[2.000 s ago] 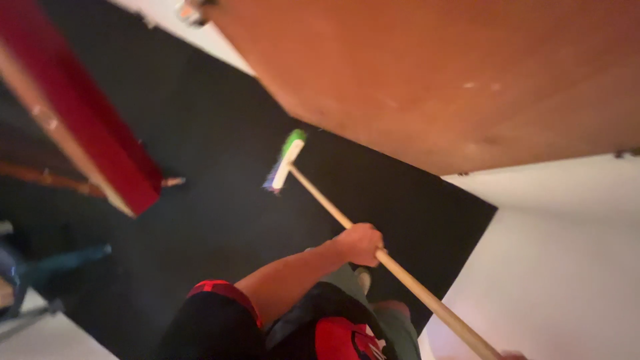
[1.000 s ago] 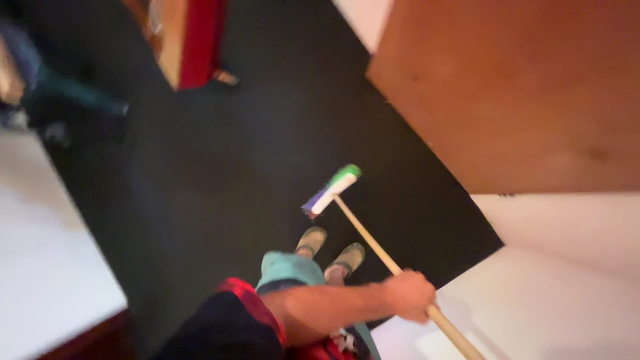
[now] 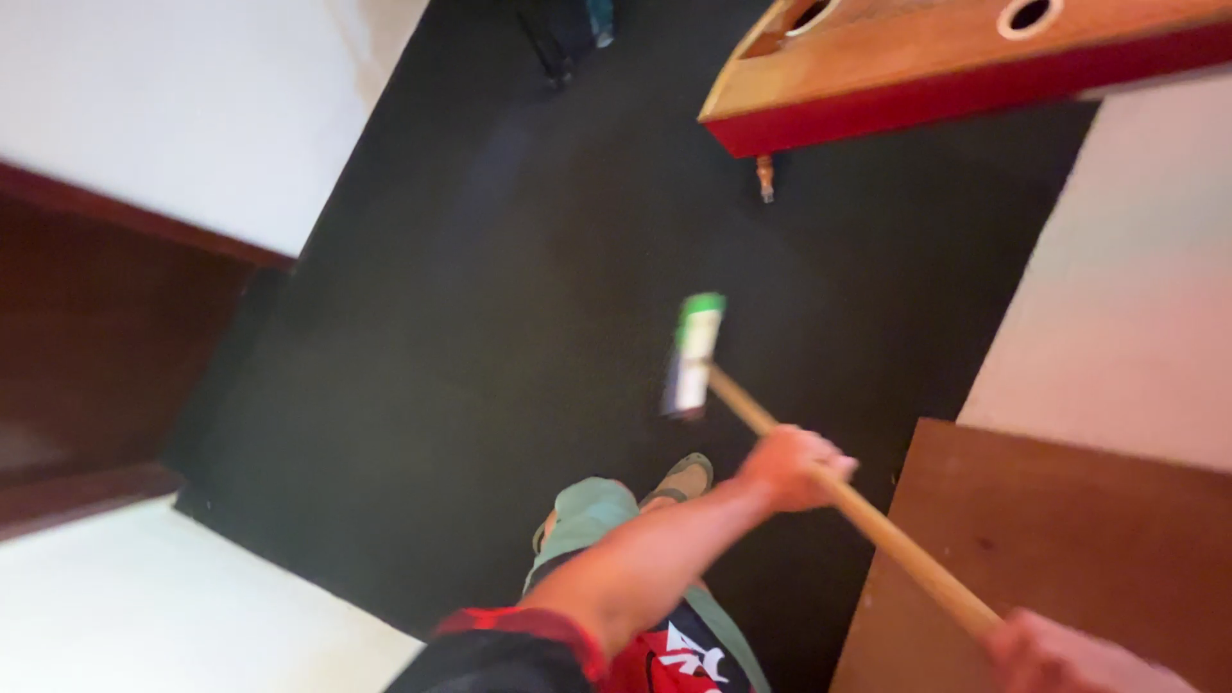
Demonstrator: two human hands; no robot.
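Note:
A push broom with a wooden handle [image 3: 905, 553] slants from the lower right towards the middle of the view. Its blurred white head [image 3: 695, 356], with green at one end and blue-purple along a side, is over the dark floor just beyond my feet. My left hand [image 3: 794, 469] is closed around the handle a short way above the head. Nearer the upper end, at the lower right edge, my right hand [image 3: 1044, 654] grips the same handle; it is blurred and partly cut off.
A wood and red cabinet [image 3: 924, 87] with round holes and a turned leg stands at the top right. A brown wooden panel [image 3: 1049, 568] is at the lower right. White walls [image 3: 164, 96] flank the dark floor [image 3: 462, 366], with a dark brown doorway or panel [image 3: 96, 337] at left.
The view has turned strongly, bringing the cabinet to the top right. My right hand, out of sight one second ago, shows on the handle. My left hand has kept its hold.

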